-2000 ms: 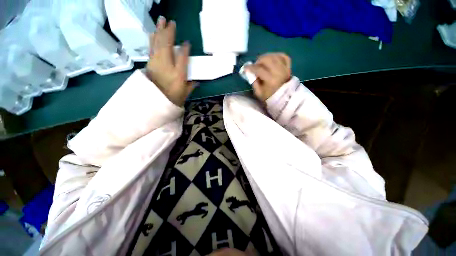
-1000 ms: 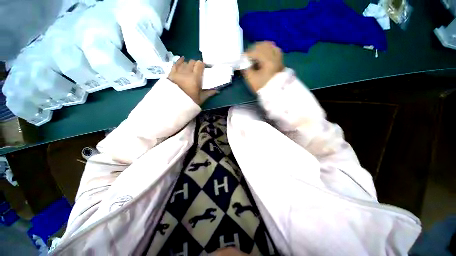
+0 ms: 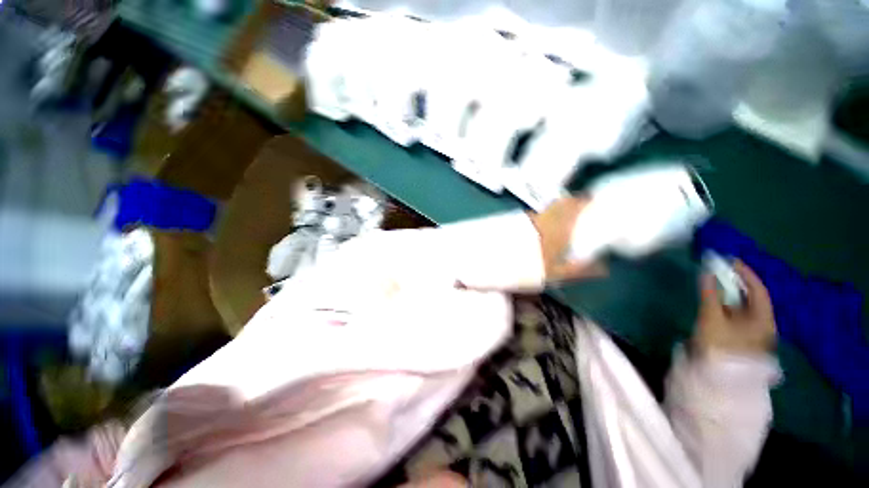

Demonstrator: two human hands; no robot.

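Observation:
The view is blurred. My left hand [image 3: 569,238] is closed around the near end of a white security camera [image 3: 643,212], which lies tilted over the green mat, its far end pointing right. My right hand [image 3: 738,310] is to the right of it, with a small white wipe [image 3: 726,278] pinched between the fingers. My right hand is apart from the camera. A row of several white security cameras [image 3: 457,95] stands close together on the bench beyond my left hand. Their details are smeared.
The green bench mat [image 3: 400,176] runs diagonally. A parts carton [image 3: 250,224] beside it holds loose white cameras [image 3: 329,217]. A blue bin [image 3: 167,205] and a heap of white parts [image 3: 114,295] are at left. The dark blue cloth [image 3: 810,310] lies at right.
The view has swung left, bringing the carton and blue bin in. My left hand now grips the camera, which is tilted. My right hand has moved away from it, still pinching the wipe.

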